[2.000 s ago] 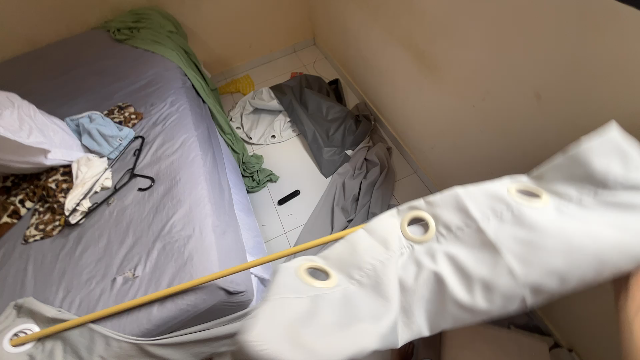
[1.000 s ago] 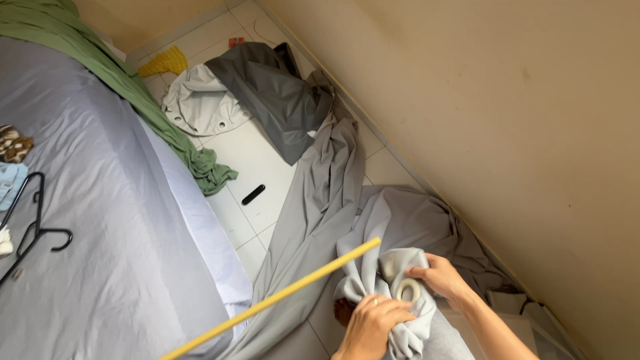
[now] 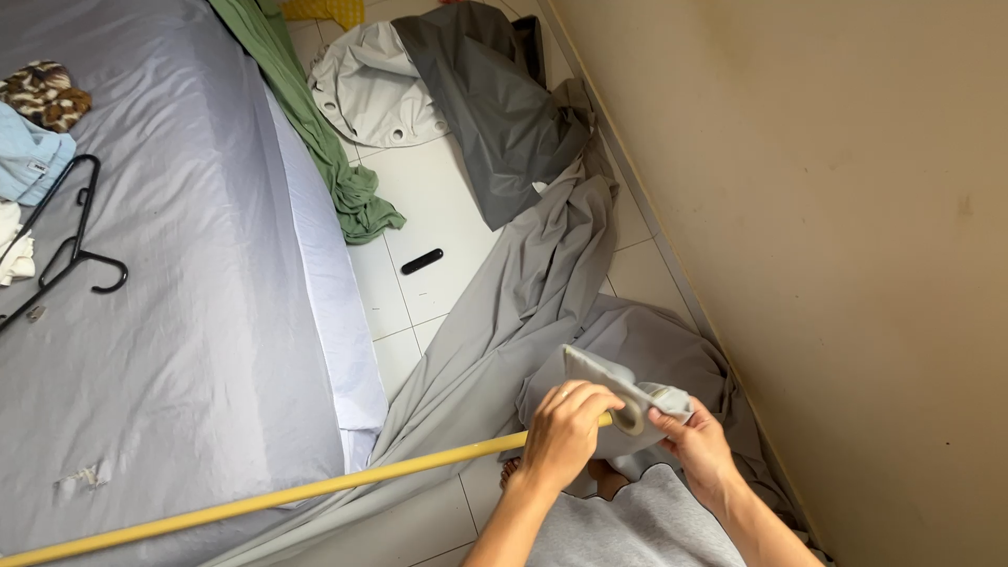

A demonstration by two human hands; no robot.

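My left hand (image 3: 563, 433) is closed around the yellow curtain rod (image 3: 354, 478) near its right end. My right hand (image 3: 697, 445) pinches the top edge of a grey eyelet curtain (image 3: 602, 370), beside a ring-shaped eyelet (image 3: 630, 416). The rod's tip is right at that eyelet; whether it passes through cannot be told. Folds of grey curtain cloth (image 3: 512, 303) trail over the floor behind and below my hands. The rod runs down to the left, across the corner of the bed.
A bed with a grey sheet (image 3: 181, 315) fills the left, bearing a black hanger (image 3: 79, 228) and small clothes. Green cloth (image 3: 299, 118) hangs off its edge. Another eyelet curtain (image 3: 496, 102) and a black oblong object (image 3: 422, 261) lie on the tiles. A wall (image 3: 827, 197) stands right.
My left hand has gone from the bunched curtain to the rod's end. The curtain's eyelet edge is now held up at the rod's tip, where a second ago it was gathered in both hands.
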